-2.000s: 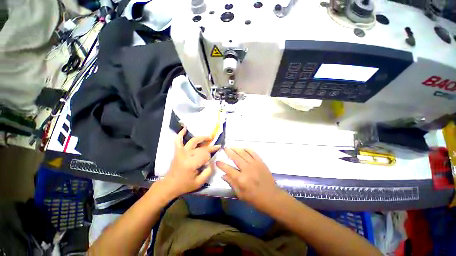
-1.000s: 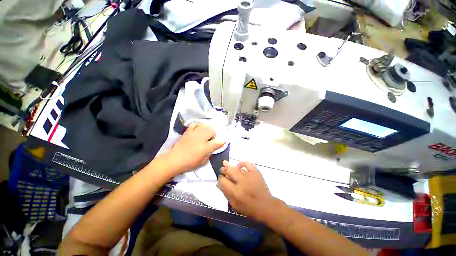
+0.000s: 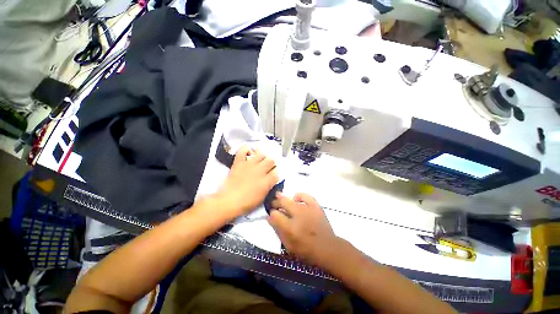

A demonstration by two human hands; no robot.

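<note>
A large garment piece point(image 3: 153, 116) lies left of the needle, its black face heaped and its pale grey panel point(image 3: 241, 122) running to the presser foot point(image 3: 305, 152). My left hand point(image 3: 250, 181) presses on the pale cloth just left of and in front of the presser foot, over part of a black strip. My right hand point(image 3: 302, 224) pinches the end of the black strip point(image 3: 274, 195) between thumb and fingers, close beside my left hand. The cloth under both hands is partly hidden.
The sewing machine head point(image 3: 344, 80) with its control panel point(image 3: 451, 156) stands behind and right. Yellow-handled snips point(image 3: 455, 248) and a dark bundle point(image 3: 488, 233) lie at the right. Scissors point(image 3: 91, 49) lie back left. The edge ruler point(image 3: 110, 205) runs along the front; a blue crate point(image 3: 46, 236) is below.
The head view has shifted since two seconds ago. My left hand has flattened on the cloth. The black strip at my right fingers is now bunched, where it hung flatter a second ago.
</note>
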